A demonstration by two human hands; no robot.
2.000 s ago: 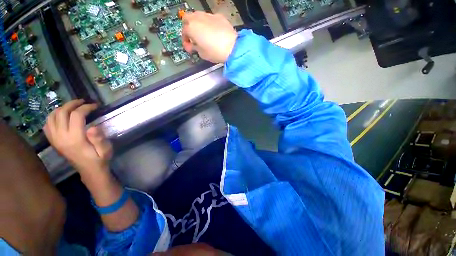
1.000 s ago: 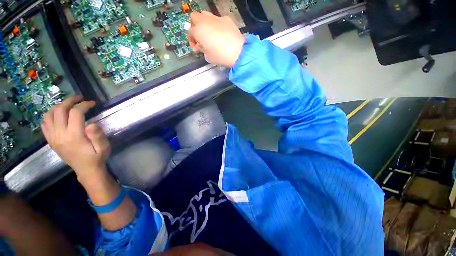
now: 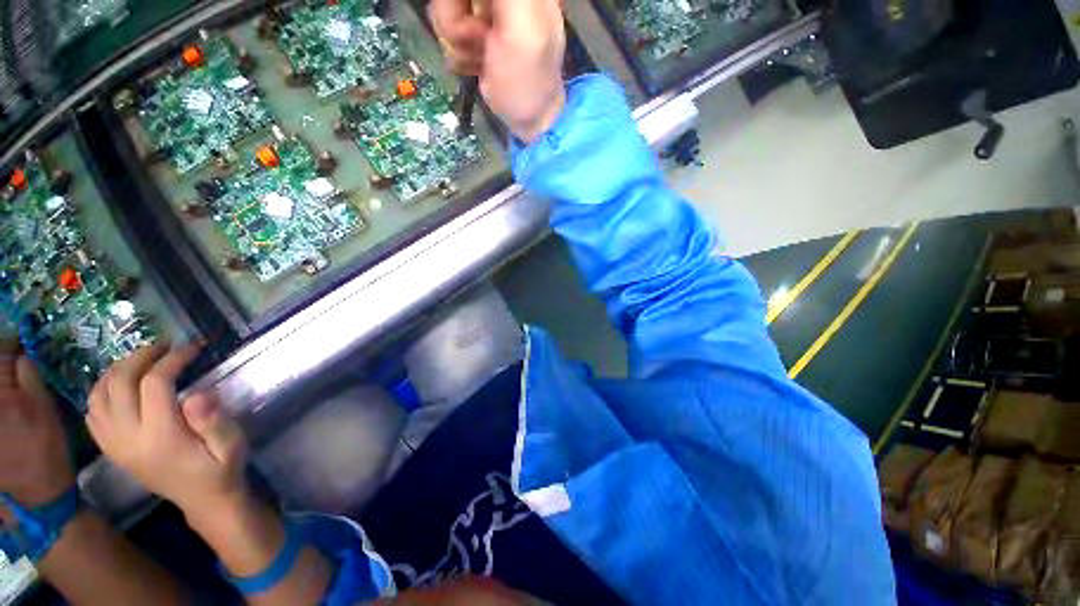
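Observation:
Several green printed circuit boards (image 3: 417, 140) with orange components (image 3: 268, 155) lie in a carrier (image 3: 391, 225) in front of me. My right hand (image 3: 503, 47) is raised at the top, beyond and right of the nearest boards, with fingers curled and blurred; whether it holds something is hidden. A thin dark shape shows just below its fingers. My left hand (image 3: 166, 426) rests with bent, parted fingers over the near edge of the conveyor rail (image 3: 355, 290) and holds no loose thing. A blue wrist strap (image 3: 263, 568) is on my left wrist.
Another person's hand and forearm (image 3: 36, 444) with a blue strap are at the far left, beside more boards (image 3: 95, 320). Another carrier with boards (image 3: 663, 24) is at the top right. A black machine part with a crank handle (image 3: 985, 133) is at the right. Cartons (image 3: 1019, 420) stand beyond.
My right hand has moved up from the right-hand board, uncovering it. My left hand stays on the rail. The boards sit lower in view, and the other person's hand has come into view at left.

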